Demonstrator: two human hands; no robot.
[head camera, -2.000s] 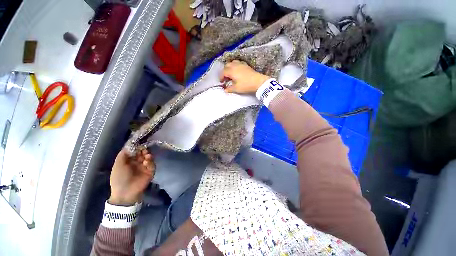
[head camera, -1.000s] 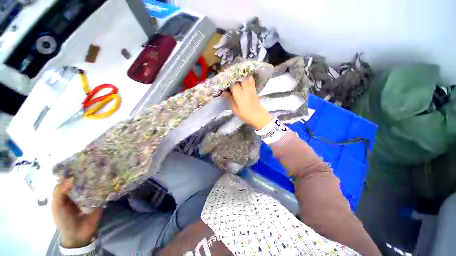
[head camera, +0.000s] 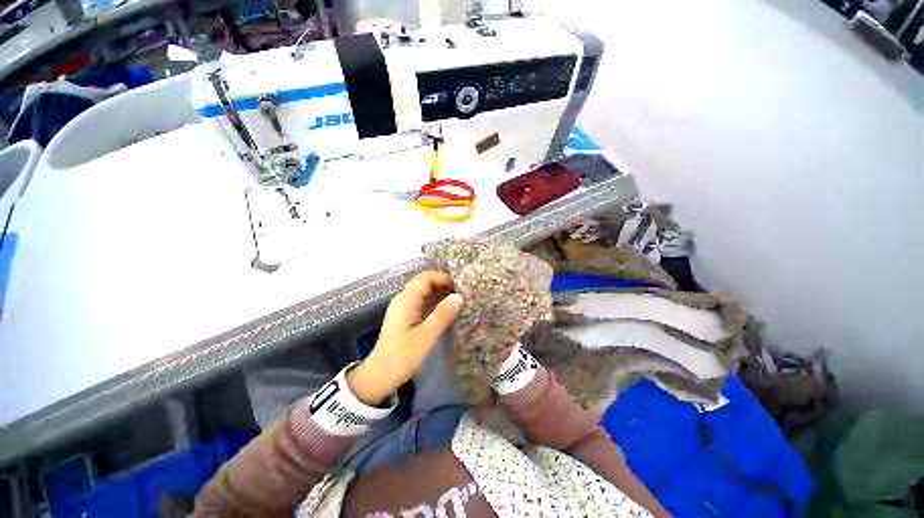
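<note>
A grey-brown flecked tweed piece (head camera: 496, 298) is bunched up just in front of the table's front edge. My left hand (head camera: 410, 329) has thumb and fingertips closed on its left side. My right hand is hidden behind the cloth; only its white cuff (head camera: 517, 370) and sleeve show below, so its grip cannot be seen. More tweed pieces with white strips (head camera: 648, 322) lie to the right, on a blue crate (head camera: 699, 455).
The white sewing machine (head camera: 405, 96) stands at the back of the white table (head camera: 132, 273). Red and yellow scissors (head camera: 446, 200) and a dark red case (head camera: 538, 188) lie near its front edge. Dark scraps (head camera: 795, 379) and green cloth (head camera: 871, 465) are at the right.
The view has swung up and left toward the machine. The tweed piece, stretched between both hands before, is now bunched, with my hands close together by the table edge.
</note>
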